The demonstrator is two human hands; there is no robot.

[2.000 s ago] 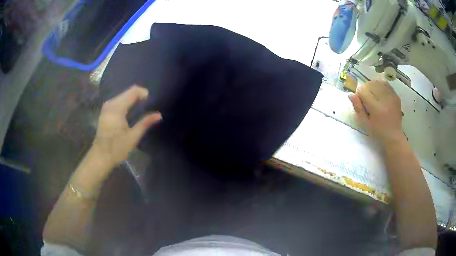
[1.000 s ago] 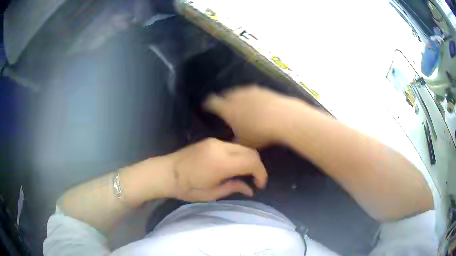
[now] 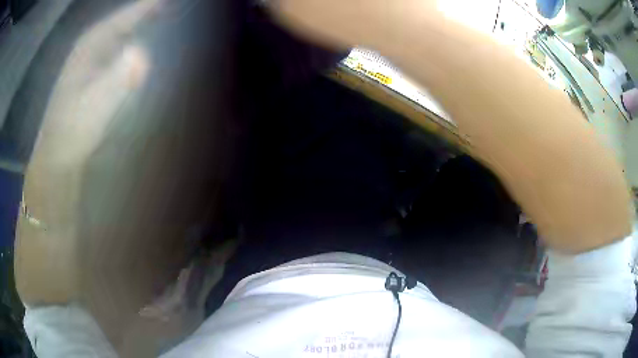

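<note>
A large dark cloth (image 3: 301, 147) hangs from the top middle of the view down towards my lap, its outline blurred. My left hand (image 3: 115, 70) is raised at the upper left, beside the dark cloth. It is badly blurred, and its fingertips run towards the top edge, so its grip cannot be made out. My right forearm arches over the table's front edge to the top middle, where the picture's edge cuts it off; my right hand is out of view.
The white table's front edge (image 3: 374, 71) with yellow patches shows under my right forearm. Part of the white sewing machine (image 3: 608, 31) is at the upper right, with a blue object (image 3: 550, 7) beside it. Long thin tools (image 3: 570, 73) lie on the bed. A dark, red-edged bin (image 3: 535, 280) is at the lower right.
My hands were together over my lap one second ago; they have moved apart and upward, left hand to the upper left, right hand out past the top edge. The dark cloth now fills the middle.
</note>
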